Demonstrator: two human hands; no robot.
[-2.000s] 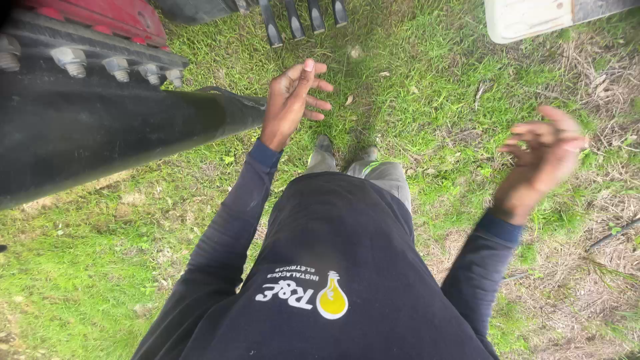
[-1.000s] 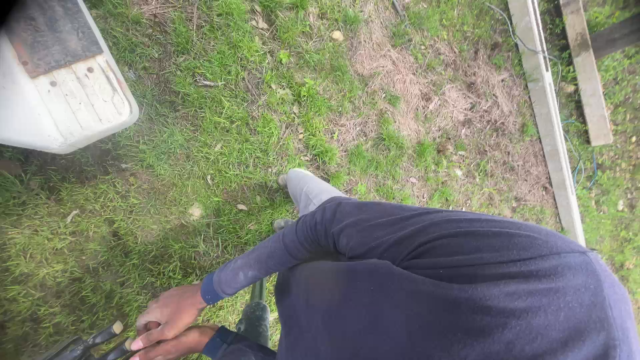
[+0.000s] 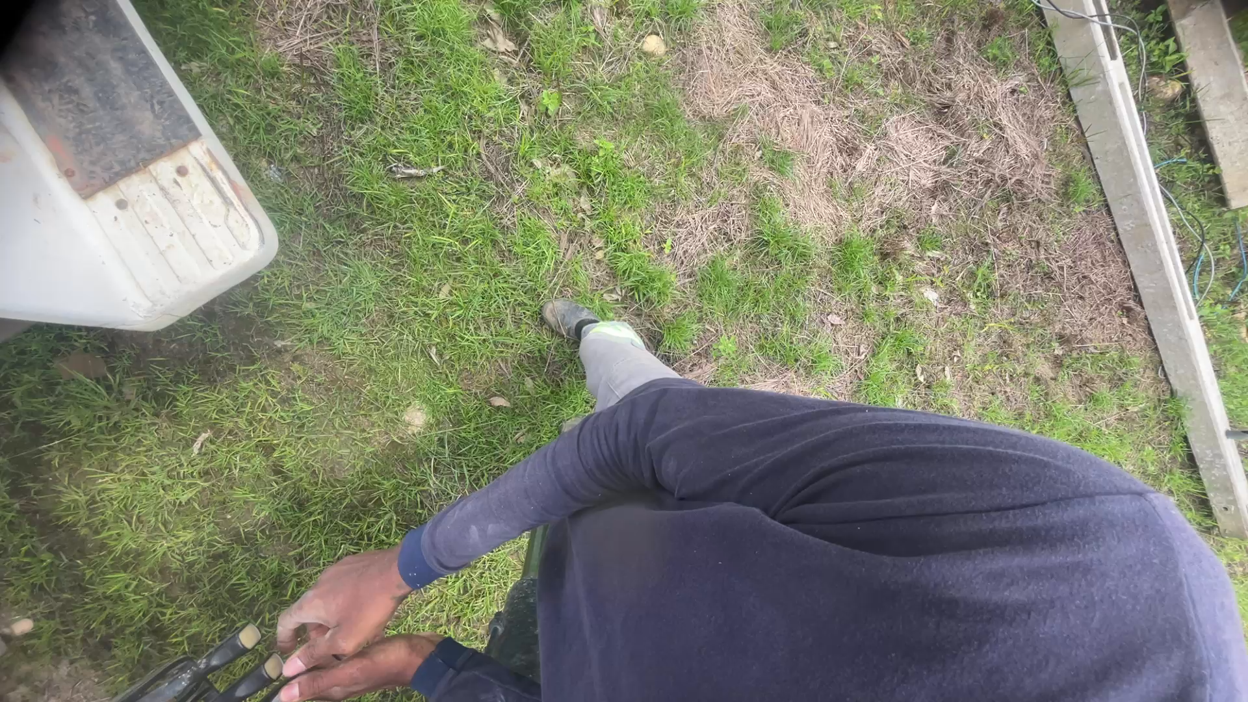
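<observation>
At the lower left, my right hand [image 3: 341, 609] reaches down with bent fingers close to the ends of black control levers [image 3: 219, 653] with worn, pale tips. Just below it, my left hand [image 3: 366, 671] lies with its fingertips at the nearest lever. Both hands are close together and overlap in view near the fingertips. Whether either one grips a lever is not clear, as the lever ends and the fingers crowd at the frame's lower edge. My dark blue sleeves and shirt fill the lower right.
A white panel [image 3: 200, 229] with a ribbed, rusty corner and a dark patch juts in at the upper left. Grass and dry straw cover the ground around my boot [image 3: 567, 319]. Long concrete beams [image 3: 1136, 224] lie at the right, with thin cables [image 3: 1191, 229] beside them.
Two seconds ago my hands were apart, raised over the grass; now they are together at the levers. The view has swung round. Since one second ago the hands have stayed at the levers.
</observation>
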